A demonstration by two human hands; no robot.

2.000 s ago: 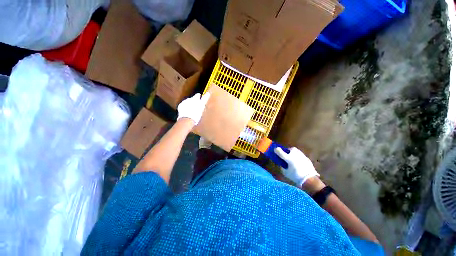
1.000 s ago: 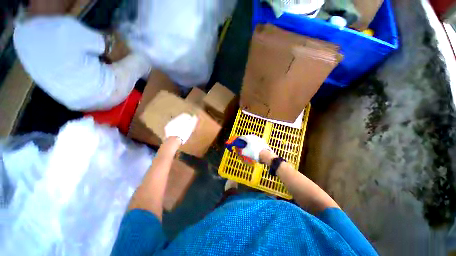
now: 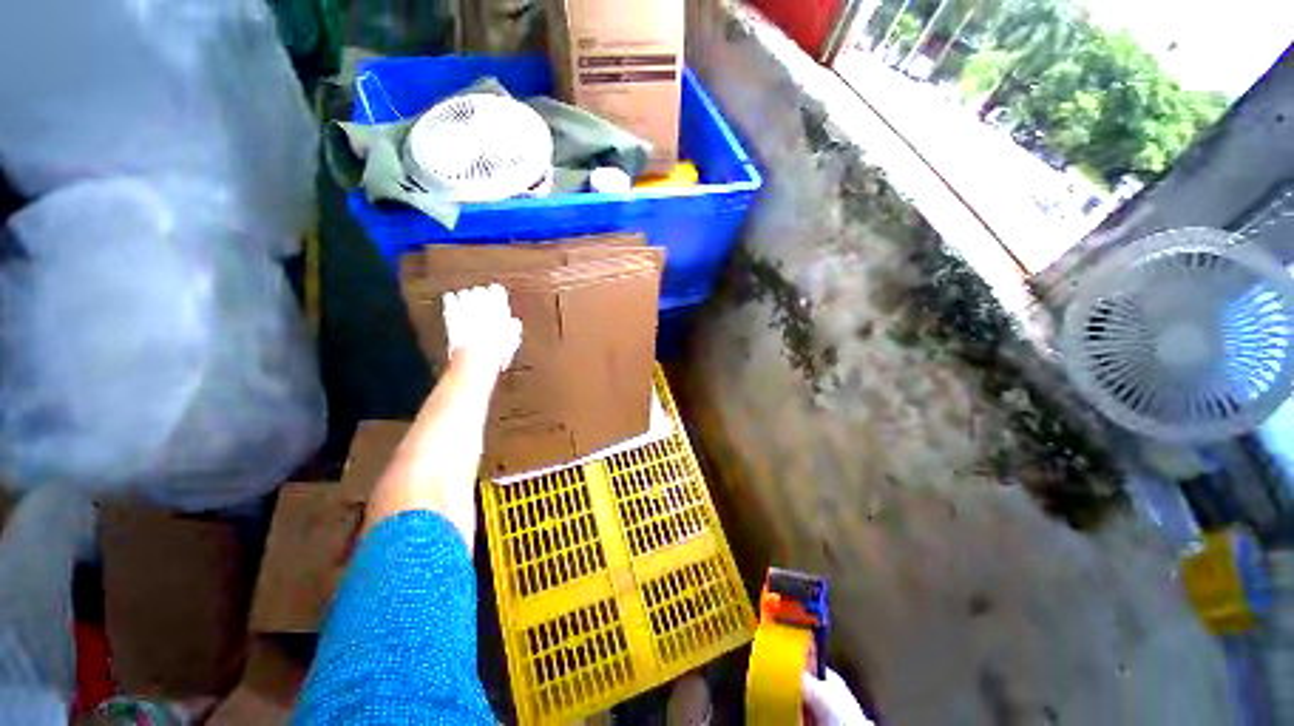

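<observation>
My left hand (image 3: 483, 325), in a white glove, is at the upper left of the upright stack of carton blanks (image 3: 603, 355), its fingers closed at the top edge of a front blank. The stack leans at the far end of the yellow crate (image 3: 617, 567), on a white sheet (image 3: 664, 423). My right hand (image 3: 832, 699), gloved and cut off by the bottom edge, holds the tape gun (image 3: 789, 638) with its yellow tape roll, to the right of the crate's near end.
A blue bin (image 3: 568, 213) behind the stack holds a white fan grille (image 3: 480, 145), cloth and a carton. Brown cartons (image 3: 305, 556) lie at left, below big plastic bags (image 3: 156, 326). A stained wall (image 3: 880, 468) and another fan grille (image 3: 1178, 333) are at right.
The view has turned up and right. My left hand has let go of the small carton and moved to the blanks. My right hand has moved the tape gun from above the crate to its right side.
</observation>
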